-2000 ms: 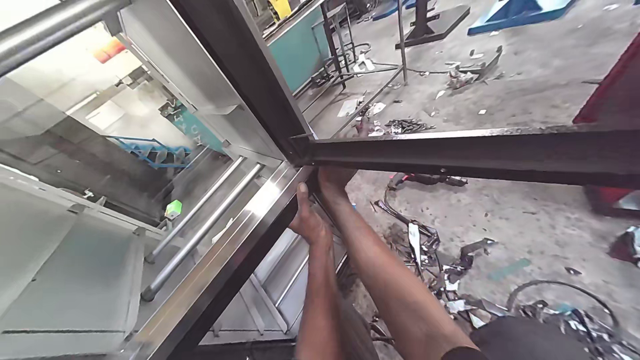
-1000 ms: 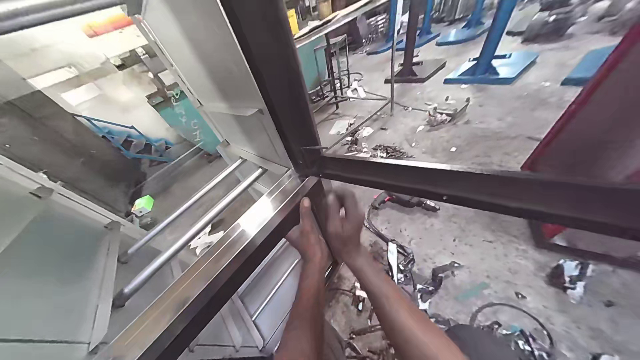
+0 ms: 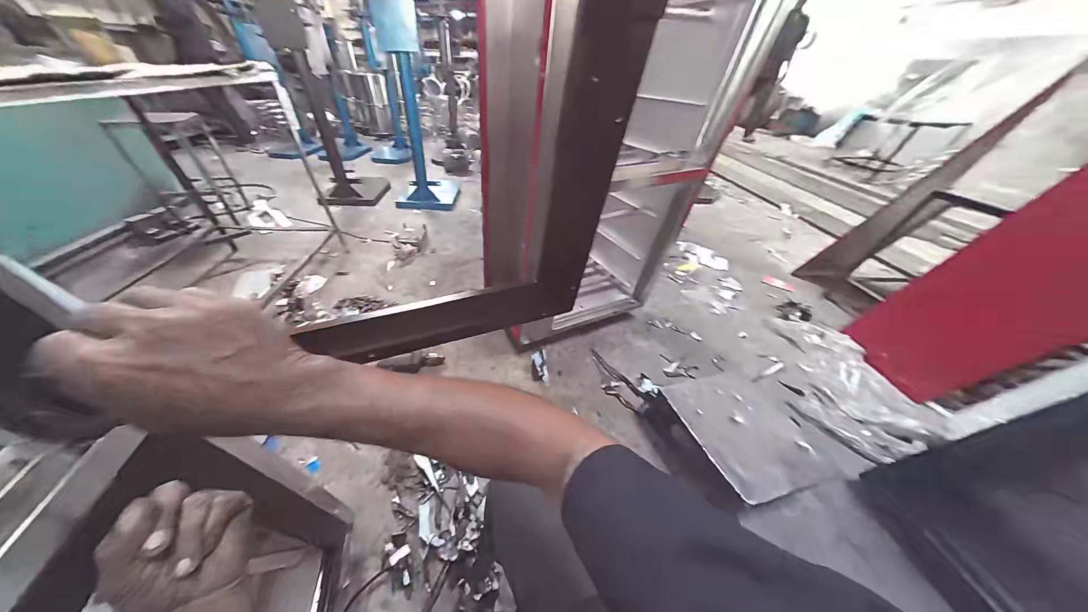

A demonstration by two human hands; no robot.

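A dark metal door frame (image 3: 571, 170) stands upright in the middle, and its lower bar runs left behind my right wrist. My right hand (image 3: 187, 365) reaches across to the left edge, its fingers bent around a dark frame member (image 3: 25, 319); the fingertips are blurred and partly hidden. Lower down, my left hand (image 3: 174, 544) has its fingers curled, inside the angle of a dark metal frame section (image 3: 246, 484) at the bottom left. Whether anything lies inside its curled fingers cannot be seen.
Behind the door frame stands a red and grey cabinet with shelves (image 3: 650, 110). A red panel (image 3: 994, 289) and a grey sheet (image 3: 756, 433) are on the right. Metal scraps (image 3: 450, 510) litter the floor. Blue stands (image 3: 416, 127) and a metal-legged table (image 3: 212, 76) are farther back.
The view has swung far to the right. My hands, close together at the frame's corner before, are now apart, the right above the left.
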